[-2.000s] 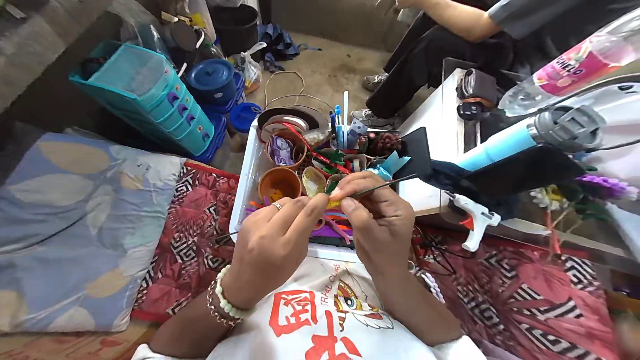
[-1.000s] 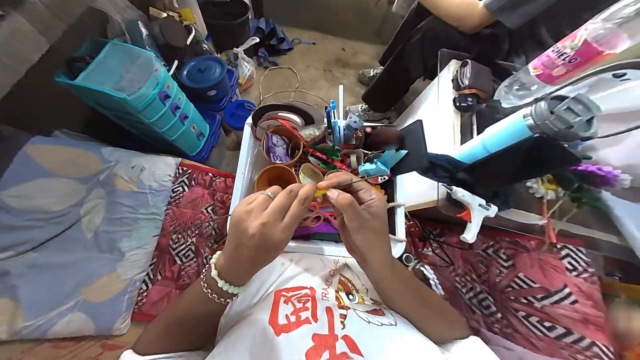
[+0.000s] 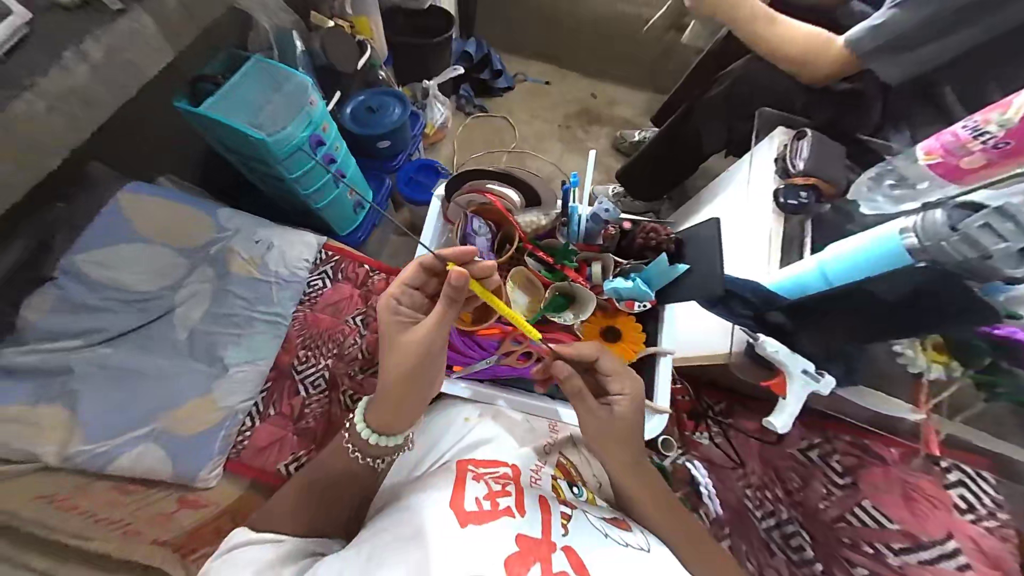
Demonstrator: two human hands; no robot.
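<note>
My left hand (image 3: 428, 312) pinches a thin dark wire (image 3: 384, 210) at the upper end of a yellow wrapped section (image 3: 498, 304). The wire's free part runs up and left past the drawers. My right hand (image 3: 596, 392) pinches the wire's lower end, just past the yellow section. Beneath and beyond my hands is a white tray (image 3: 552, 410) with purple strips (image 3: 480, 349), orange-handled scissors (image 3: 516, 352), an orange artificial flower (image 3: 612, 334), a light-blue ribbon bow (image 3: 644, 282), cardboard tubes (image 3: 570, 302), pens (image 3: 570, 204) and a ribbon spool (image 3: 500, 188).
A teal drawer unit (image 3: 280, 136) and blue tubs (image 3: 376, 120) stand at the left. A white glue gun (image 3: 788, 380), a blue tumbler (image 3: 848, 254) and a plastic bottle (image 3: 936, 156) are at the right. Another person (image 3: 784, 48) sits beyond. A patterned pillow (image 3: 144, 336) lies at the left.
My hands have moved apart, and the yellow section now shows between them. The orange flower and the scissors, covered before, are in sight. The wire now points up and left.
</note>
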